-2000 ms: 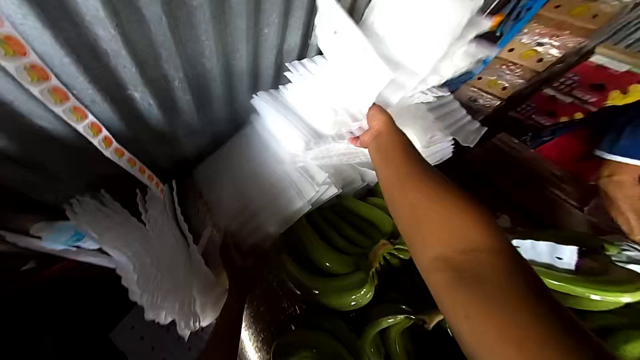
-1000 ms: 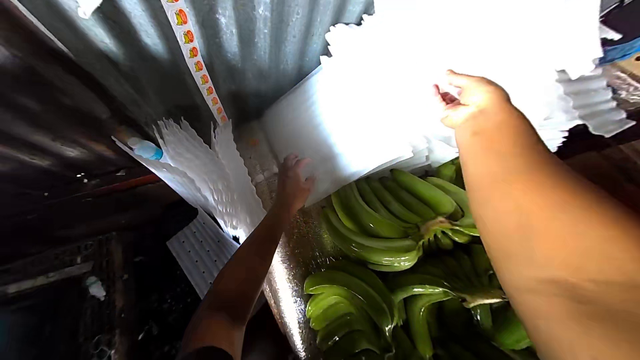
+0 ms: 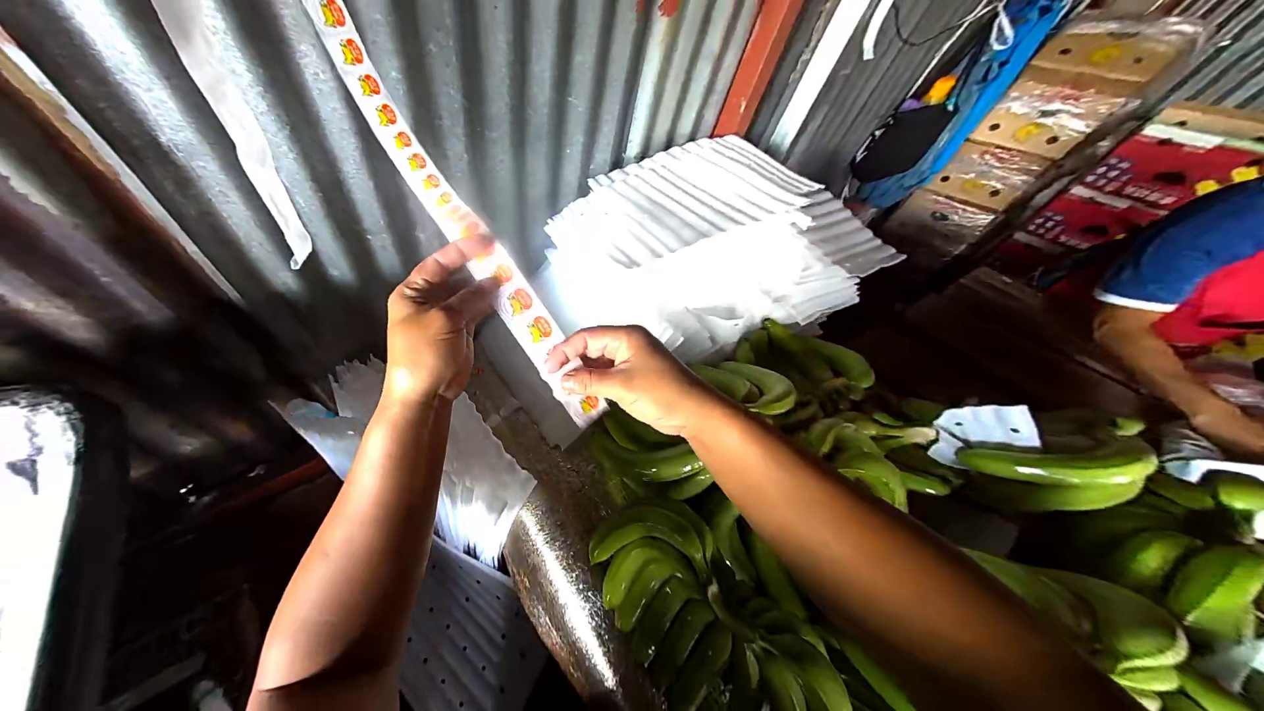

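Note:
A long strip of round fruit stickers (image 3: 419,163) hangs down across the corrugated wall. My left hand (image 3: 439,316) pinches it partway down, between thumb and fingers. Near its lower end my right hand (image 3: 632,375) has thumb and fingertips closed on the strip's edge. Beyond my right hand lies a stack of white foam sheets (image 3: 711,237). Green banana bunches (image 3: 671,583) rest below and to the right of my hands, on a metal-edged surface. Another bundle of white sheets (image 3: 474,474) stands beside my left forearm, partly hidden by it.
Corrugated metal sheeting (image 3: 563,89) rises behind the sheets. A white strip (image 3: 247,138) hangs at left. The rounded metal edge (image 3: 563,592) borders the bananas. At right, a person in a blue and red shirt (image 3: 1175,267) reaches over bananas; stacked cardboard boxes (image 3: 1037,109) stand behind.
My right hand has left the stack of white sheets, and my left hand has come off the sheets' near edge. Both hands now hold the sticker strip, which hung loose before.

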